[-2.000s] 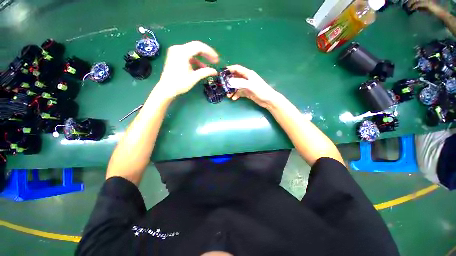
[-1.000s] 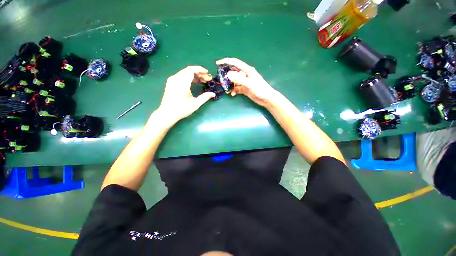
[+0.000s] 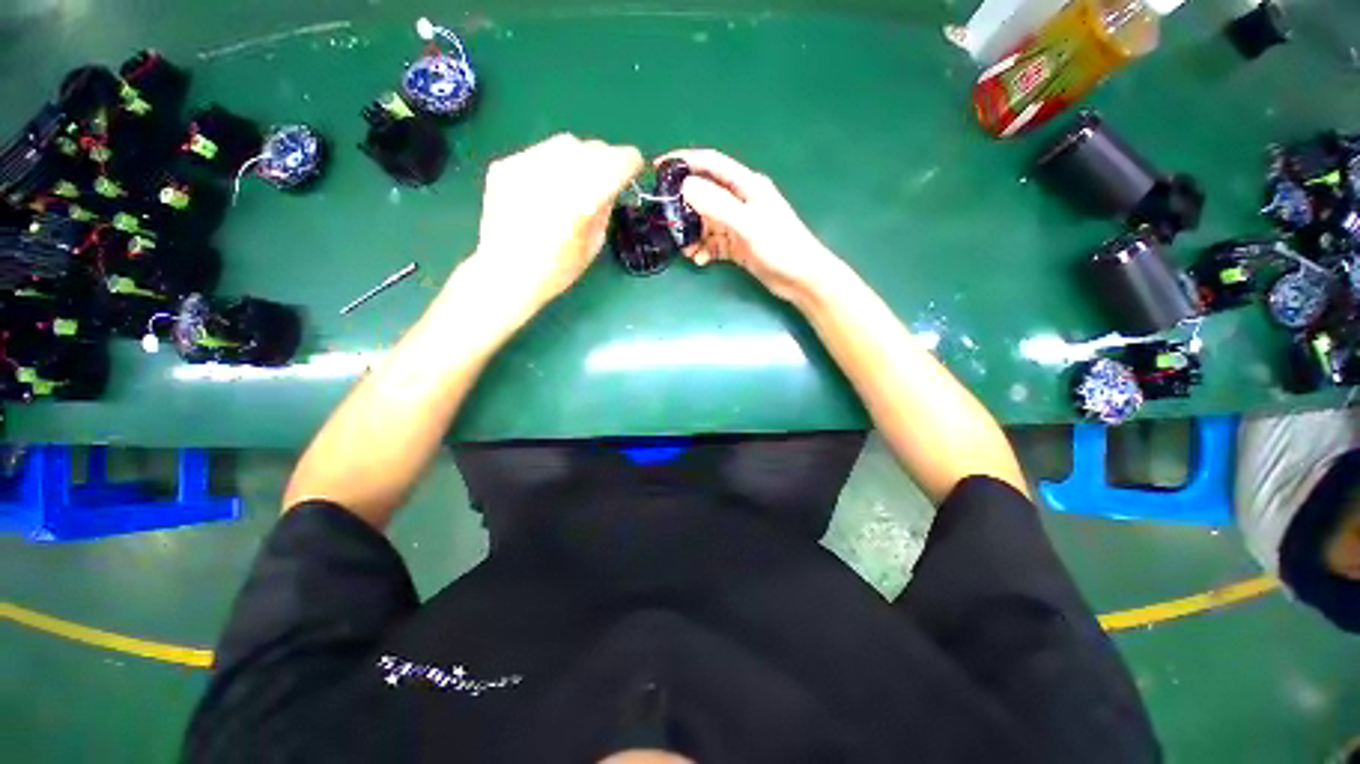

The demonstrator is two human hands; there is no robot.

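Note:
A black ribbed housing (image 3: 644, 242) is held between my hands over the green bench. A round disc (image 3: 676, 194), seen nearly edge-on, is at its right side under my right fingers. My right hand (image 3: 743, 224) is closed around the disc and the housing's right side. My left hand (image 3: 555, 209) is at the upper left of the housing, its fingertips pinched on a pale lead wire (image 3: 650, 196). The fingers hide much of the disc and the wire's end.
Black units (image 3: 127, 224) are piled at left. A grey rod (image 3: 379, 288) and loose discs (image 3: 442, 85) lie nearer. At right are black sleeves (image 3: 1096, 161), a drink bottle (image 3: 1062, 67), more units (image 3: 1313, 299) and a disc (image 3: 1108, 390). Blue stools (image 3: 1141, 475) stand below; a person's leg (image 3: 1280, 463) shows.
My left hand has moved from the housing's left side to its upper left and its fingers have closed on the pale wire. My right hand keeps its hold. The view has shifted slightly.

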